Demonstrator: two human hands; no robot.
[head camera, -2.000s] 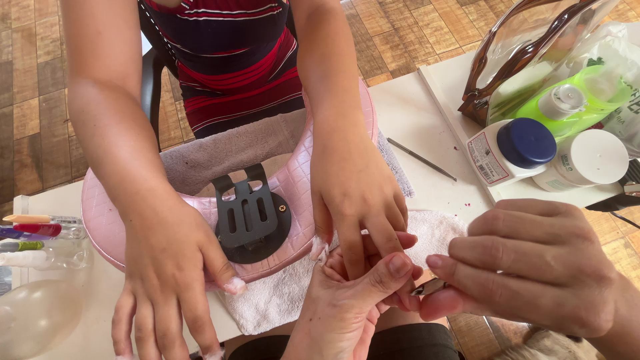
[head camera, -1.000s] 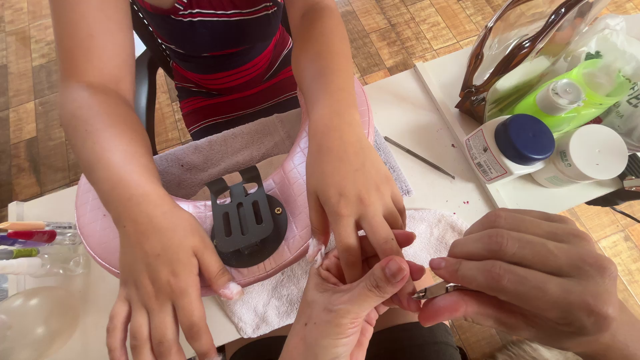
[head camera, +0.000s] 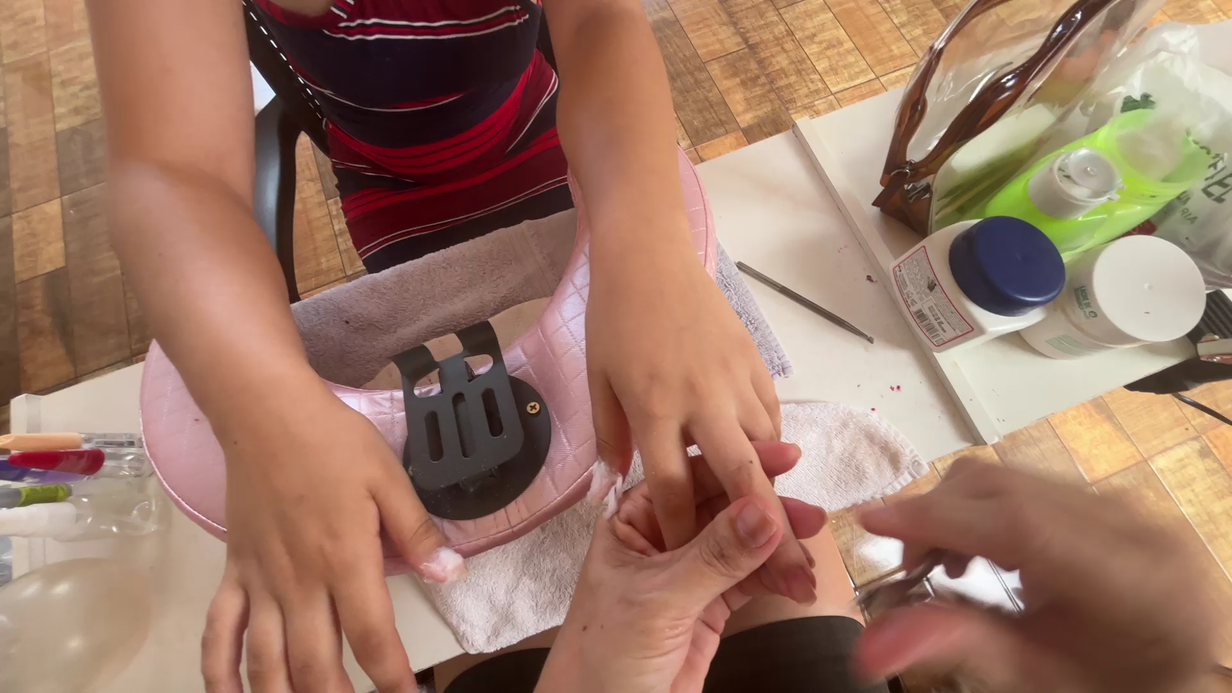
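At the lower middle, my left hand (head camera: 664, 587) holds the fingers of another person's hand (head camera: 683, 375), with my thumb over them. My right hand (head camera: 1039, 577) is blurred at the lower right, apart from those fingers, and grips a small metal tool (head camera: 900, 587) that looks like a cuticle nipper. The person's other hand (head camera: 298, 510) rests with spread fingers at the left; a white substance covers its thumb tip. Both of the person's forearms lie across a pink quilted armrest cushion (head camera: 568, 385) bearing a black slotted phone holder (head camera: 462, 423).
A white towel (head camera: 520, 577) lies under the cushion. A slim metal tool (head camera: 804, 301) is on the white table (head camera: 770, 212). White bottles with a blue cap (head camera: 1006, 265) and a white cap (head camera: 1148, 289), plus a clear bag (head camera: 972, 144), are at the right. Pens or brushes (head camera: 58, 462) are at left.
My right hand and its metal tool have moved away from the person's fingertips, toward the lower right. My left hand keeps its hold on the fingers.
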